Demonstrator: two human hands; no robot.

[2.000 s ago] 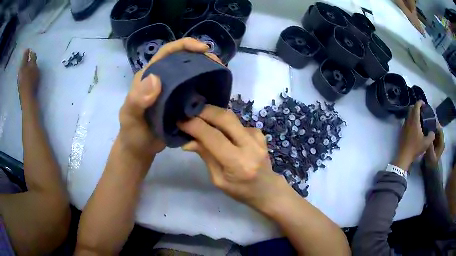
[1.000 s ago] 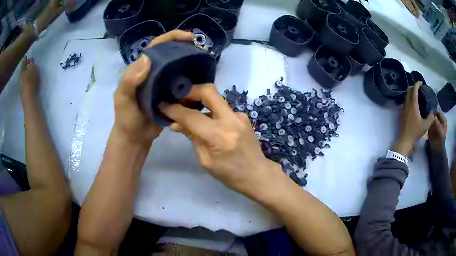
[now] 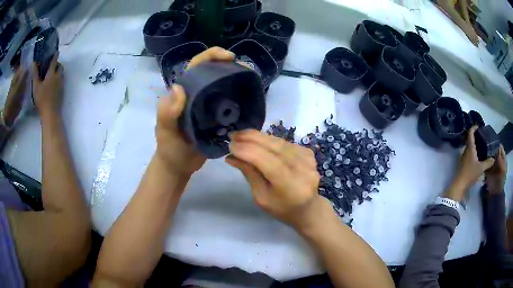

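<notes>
My left hand grips a dark cup-shaped housing from its left side, thumb and fingers around the wall, with the open end tilted towards me. A round hollow post shows in its middle. My right hand is at the lower rim, its fingertips together at the opening below the post. A small pale spot shows inside near the fingertips; whether the fingers pinch a part is hidden. A heap of small dark clips with pale round spots lies right of my right hand.
Clusters of housings stand behind and at the right. A few clips lie at the left. A green upright rises behind. A neighbour's hands hold a housing at the right; another neighbour's hands hold a dark piece at the left.
My right fingers have drawn back from deep inside the housing to its lower rim. The housing's opening now faces me more. The left neighbour's hand now holds a dark piece.
</notes>
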